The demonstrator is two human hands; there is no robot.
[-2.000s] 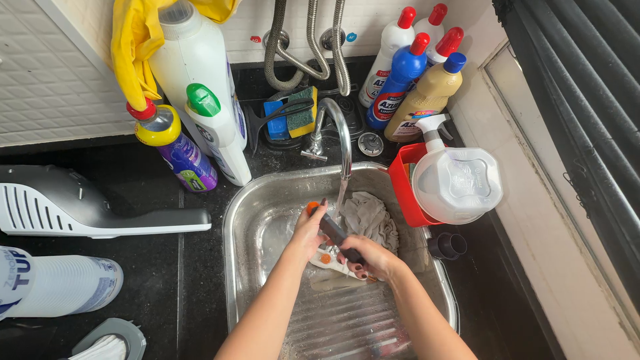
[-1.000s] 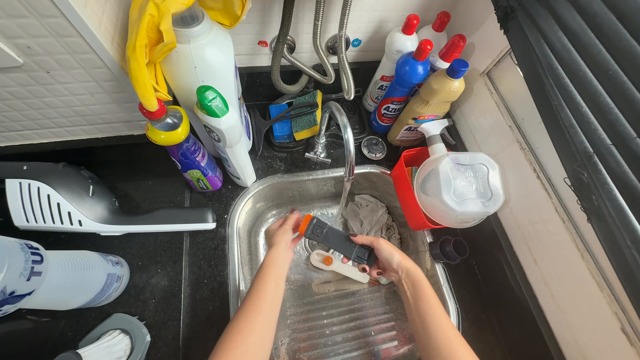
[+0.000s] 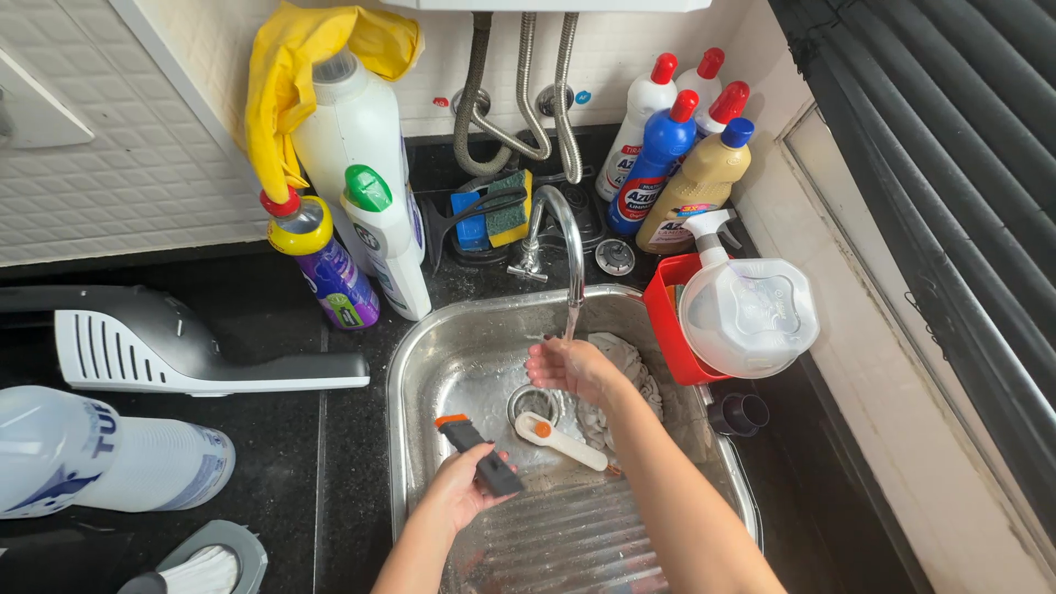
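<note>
My left hand (image 3: pixel 473 487) holds a dark grey plastic piece with an orange end (image 3: pixel 487 462) over the left side of the steel sink (image 3: pixel 412 346). Under the running chrome faucet (image 3: pixel 575 256), my right hand (image 3: pixel 569 367) is open with its palm turned up and holds nothing. A white plastic handle-like piece with an orange button (image 3: pixel 569 444) lies on the sink bottom, beside the drain (image 3: pixel 533 403). To the right of the drain rests a wet grey cloth (image 3: pixel 639 384), partly hidden by my right hand and forearm.
Behind the sink stand cleaning bottles (image 3: pixel 652 165), sponges (image 3: pixel 507 210) and flexible hoses (image 3: pixel 528 99). A red container (image 3: pixel 667 318) with a clear spray bottle (image 3: pixel 751 318) sits at the right rim. Left are a white bottle (image 3: pixel 388 239), a purple bottle (image 3: pixel 334 276) and a black-and-white appliance part (image 3: pixel 165 346).
My right hand has let go of the dark piece and moved up under the water stream. My left hand, now holding the piece alone, has moved down, toward me.
</note>
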